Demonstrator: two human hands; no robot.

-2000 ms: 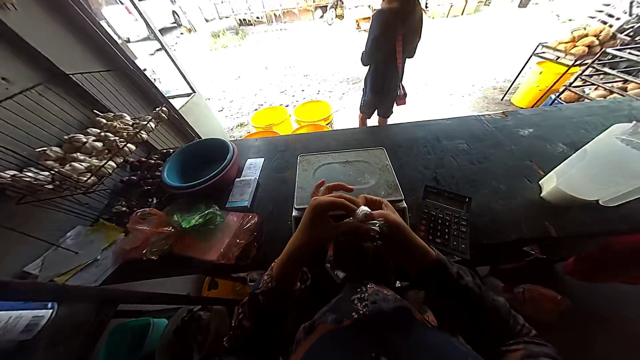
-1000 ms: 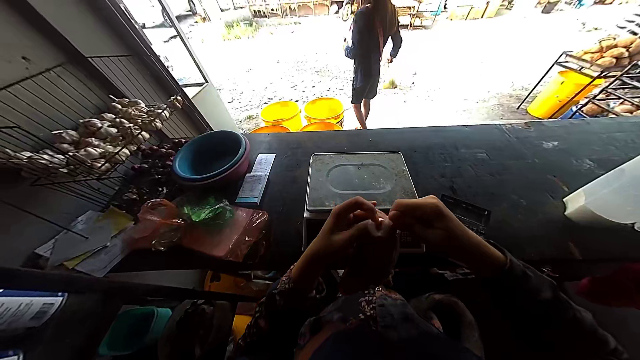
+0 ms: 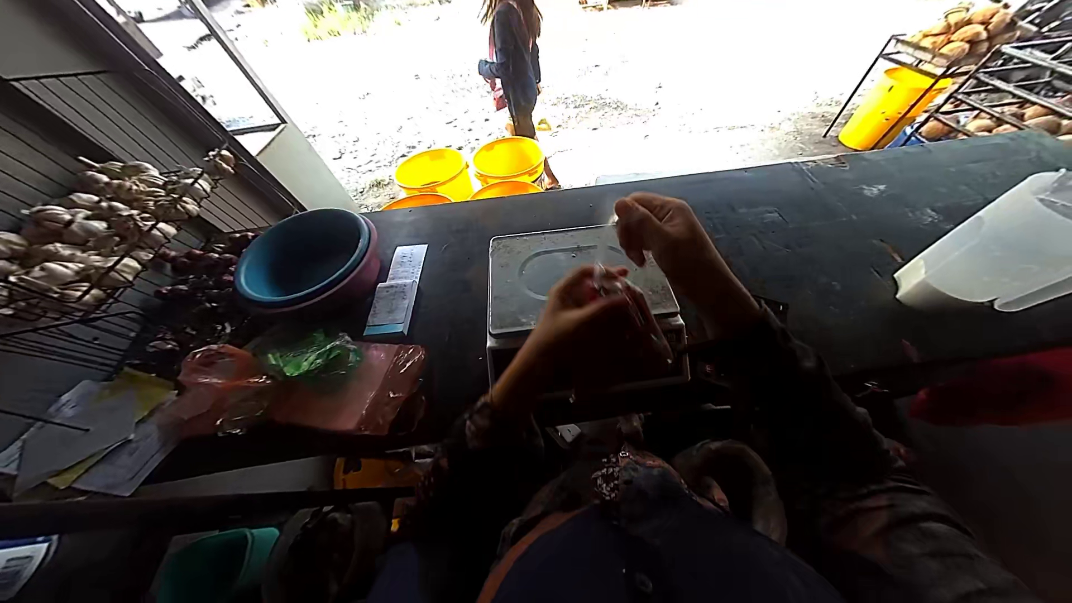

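My left hand (image 3: 586, 314) is closed around the neck of a clear plastic bag (image 3: 645, 322) with dark reddish contents, which hangs over the near edge of a weighing scale (image 3: 540, 272) with a metal platform. Raised above the far right part of the platform, my right hand (image 3: 657, 226) has its fingers pinched together. A thin, pale, blurred strand shows between the two hands; whether it belongs to the bag I cannot tell. A calculator (image 3: 770, 308) lies partly hidden behind my right forearm.
Nested plastic basins (image 3: 306, 260), notepads (image 3: 398, 293) and plastic bags (image 3: 352, 385) lie left on the dark counter (image 3: 804, 218). Garlic (image 3: 84, 226) fills a wire rack. A translucent container (image 3: 988, 243) stands right. Beyond are yellow buckets (image 3: 434, 174) and a person (image 3: 515, 67).
My hands, together over the scale's near edge before, are now apart, with the right one raised. The bag shows more plainly below my left hand. The person outside has moved left.
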